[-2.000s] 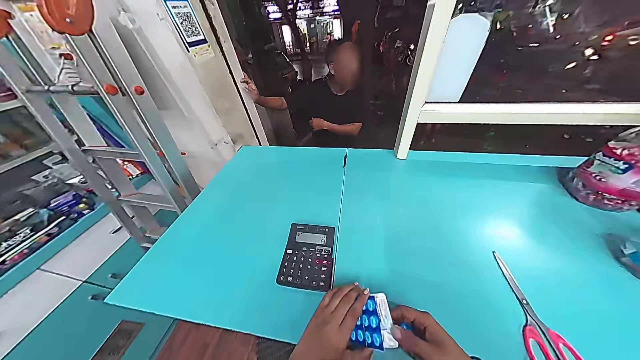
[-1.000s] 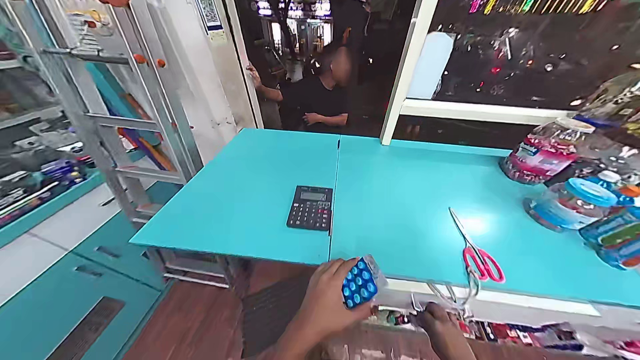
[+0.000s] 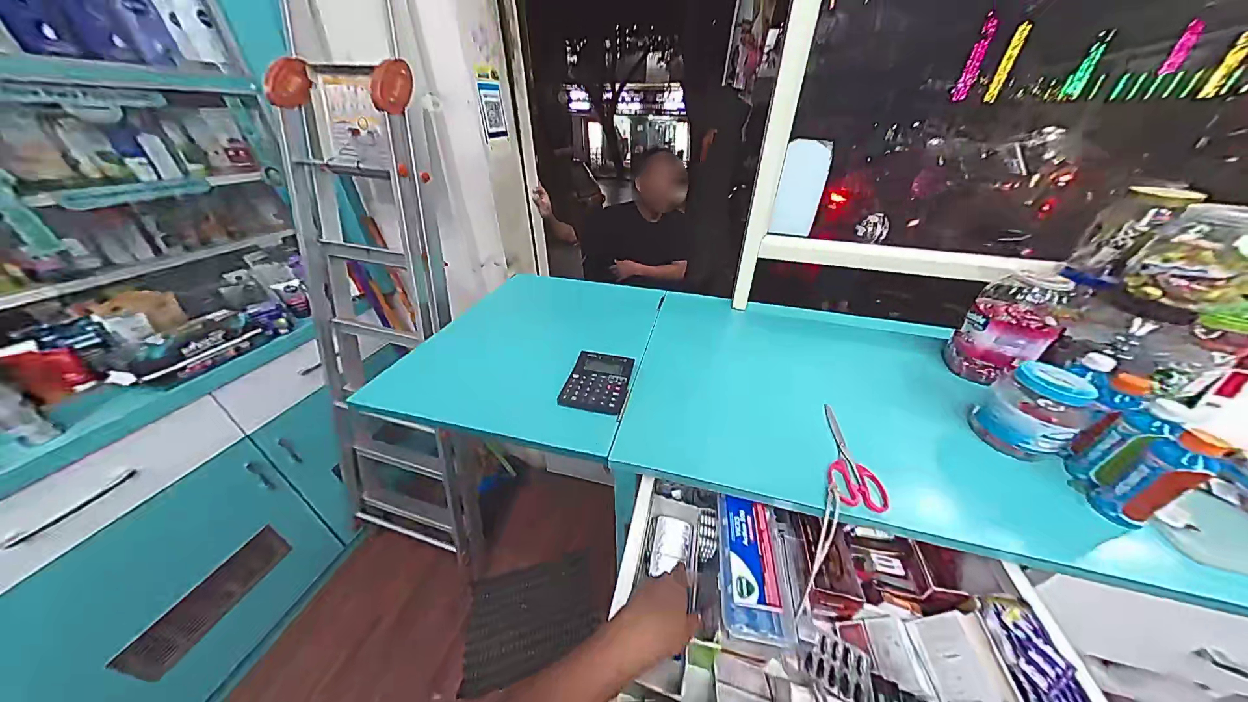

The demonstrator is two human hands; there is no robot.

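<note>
My left hand (image 3: 668,609) reaches into the left part of an open drawer (image 3: 639,536), close to a white packet (image 3: 671,544) and beside a blue and white box (image 3: 749,556). Its fingertips are blurred, so whether it holds anything is unclear. My right hand is out of view. Silver blister strips (image 3: 837,665) lie farther right in the drawer. On the turquoise counter (image 3: 741,390) above are a black calculator (image 3: 597,382) and red-handled scissors (image 3: 850,473). A pale cord (image 3: 824,556) hangs from the scissors' handles into the drawer.
Plastic jars (image 3: 1033,409) and bottles (image 3: 1155,468) stand at the counter's right. An aluminium stepladder (image 3: 375,249) leans by the wall at left, near stocked shelves (image 3: 146,190). A person (image 3: 639,234) is beyond the counter. A dark mat (image 3: 531,614) lies on the floor.
The drawer now shows wide open below the counter. My left hand, which held a blue blister pack, is now in it; my right hand has left the view.
</note>
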